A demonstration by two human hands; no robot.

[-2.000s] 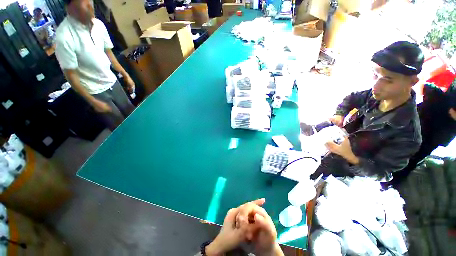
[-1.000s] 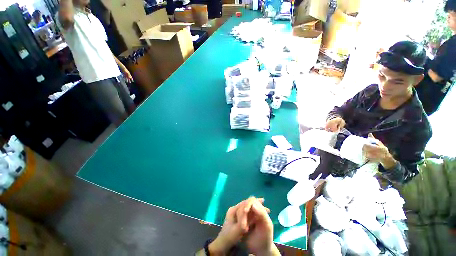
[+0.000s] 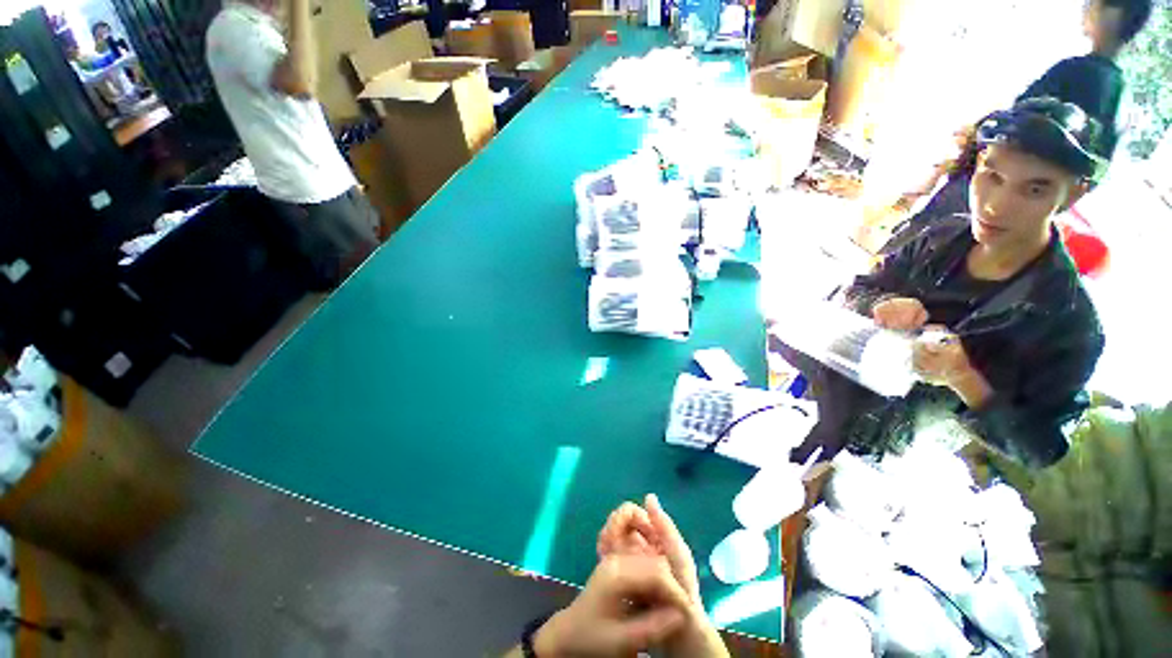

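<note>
My left hand and my right hand are clasped against each other at the near edge of the green table. Their fingers overlap, so part of each hand is hidden, and I see no object in them. A white corded appliance lies on the table beyond my hands, with its ribbed side to the left and a black cord over it. A small flat white pad lies just behind it. Two rounded white parts, one of them at the corner, lie right of my hands.
Wrapped white appliances stand in rows further up the table. A seated person at the right holds a white appliance. Bagged white appliances are piled at the lower right. Another person stands at the left by black crates. Cartons stand behind.
My hands have shifted against each other and stay together. The standing person at the left has moved right and away. The seated person has turned the appliance and raised their head.
</note>
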